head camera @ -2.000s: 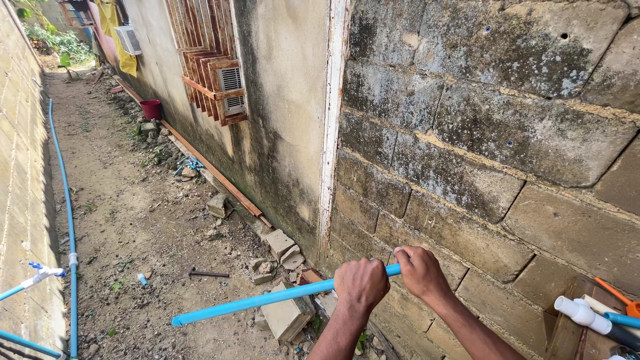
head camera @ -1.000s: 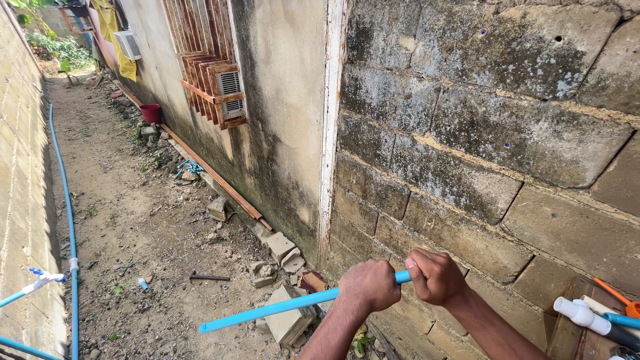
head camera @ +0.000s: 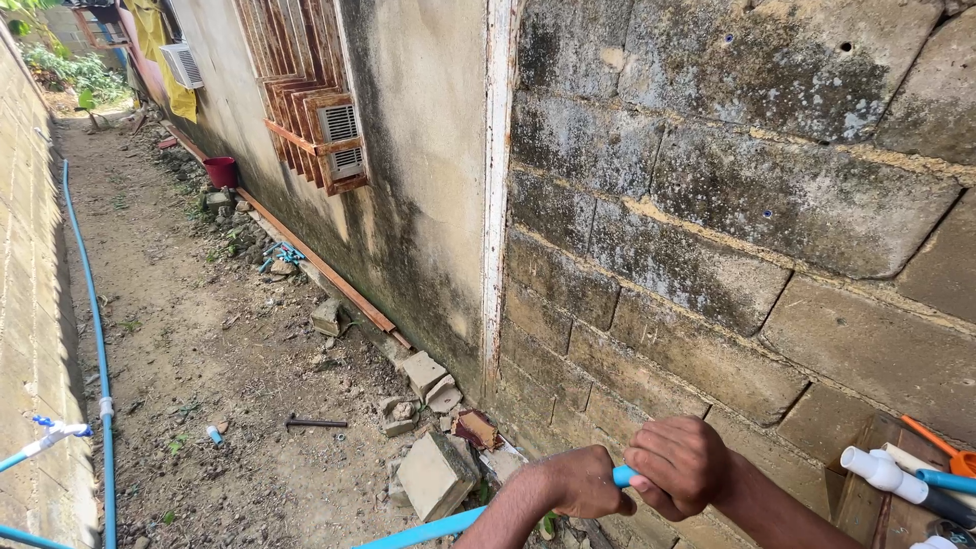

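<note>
A blue plastic pipe (head camera: 427, 529) slants up from the bottom edge toward the lower right. My left hand (head camera: 583, 482) is closed around it near its upper end. Just beyond, my right hand (head camera: 679, 465) grips the end of the pipe, thumb along its side; a short blue stretch shows between the two hands. My left forearm covers part of the pipe, and its lower end is cut off by the frame.
Right, a wooden surface (head camera: 865, 484) bears a white PVC fitting (head camera: 884, 471) and an orange-handled tool (head camera: 953, 454). A block wall (head camera: 686, 335) stands close. Broken blocks (head camera: 435, 476) and a metal bar (head camera: 316, 422) lie on the dirt; a blue pipeline (head camera: 99, 335) runs along the left wall.
Both hands have moved lower with the pipe, its far end passing out of view at the bottom. The right hand now covers the upper end, which showed between the hands earlier.
</note>
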